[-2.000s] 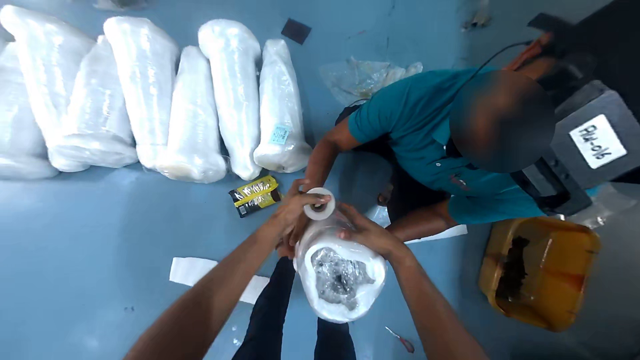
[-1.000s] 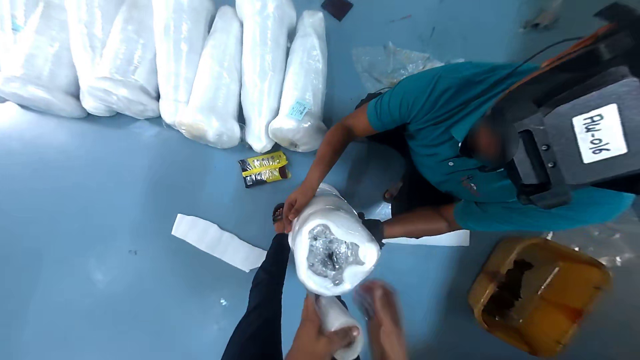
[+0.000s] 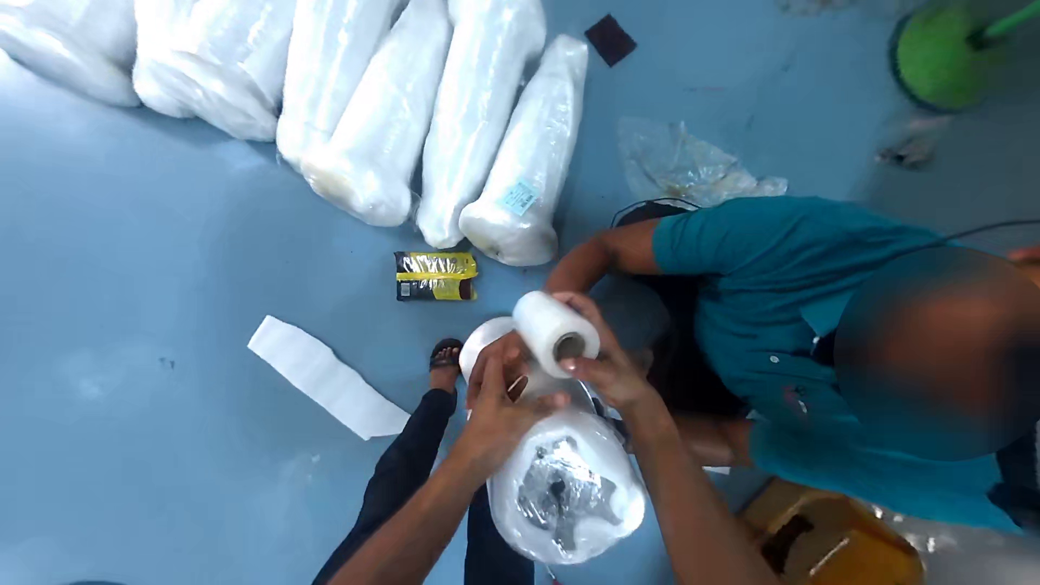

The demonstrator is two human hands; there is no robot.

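A white wrapped object (image 3: 569, 487) stands between my legs, its top end covered in foam and clear film over something dark and metallic. My right hand (image 3: 601, 357) grips a roll of clear stretch film (image 3: 552, 329) by its end, above the far side of the wrapped object. My left hand (image 3: 508, 406) is beside the roll with fingers spread, over the object's side; whether it touches the wrap or a strand of film I cannot tell. A co-worker's hand, partly hidden, is close behind my left hand.
Several white wrapped objects (image 3: 374, 138) lie at the upper left. A yellow and black packet (image 3: 436, 276), a white foam strip (image 3: 325, 378), a dark square pad (image 3: 610, 41) and crumpled plastic (image 3: 691, 166) lie on the blue floor. A co-worker (image 3: 780, 325) crouches right, near a yellow container (image 3: 845, 544).
The film roll has moved from the near side of the wrapped object to its far side, now in my right hand. The view has shifted.
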